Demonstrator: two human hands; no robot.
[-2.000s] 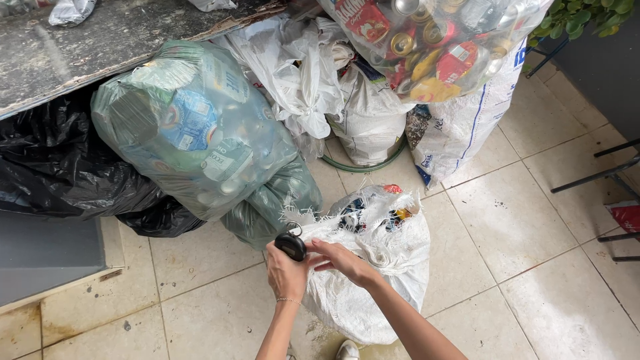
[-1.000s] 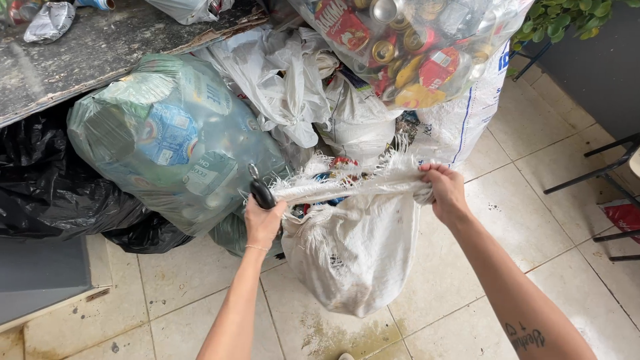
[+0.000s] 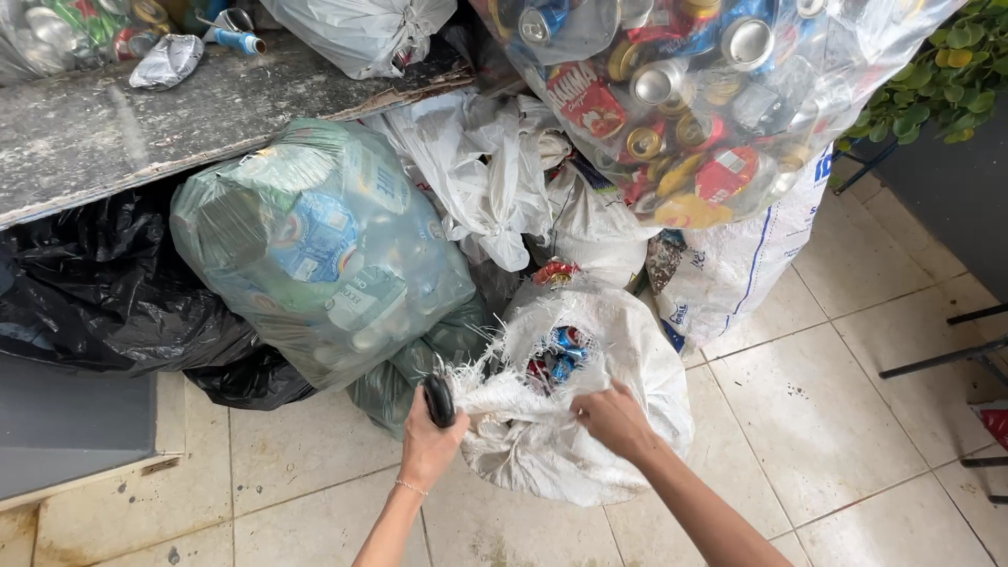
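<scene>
A white woven sack with a frayed mouth stands on the tiled floor, and crushed cans in blue and red show through its opening. My left hand grips the sack's rim at the left, together with a black rounded object whose kind I cannot tell. On the near side of the mouth, my right hand pinches the sack's fabric between its fingers. The rim is bunched between both hands. Part of the opening is covered by folded fabric.
A green translucent bag of bottles leans close at the left, beside black bags. A clear bag of cans hangs over the back right, above a white printed sack. A worn board spans the upper left; metal legs stand at right.
A second ago both hands held the sack's rim stretched wide; my right hand has since moved left and in, and the rim now sags. The black object has stayed in my left hand.
</scene>
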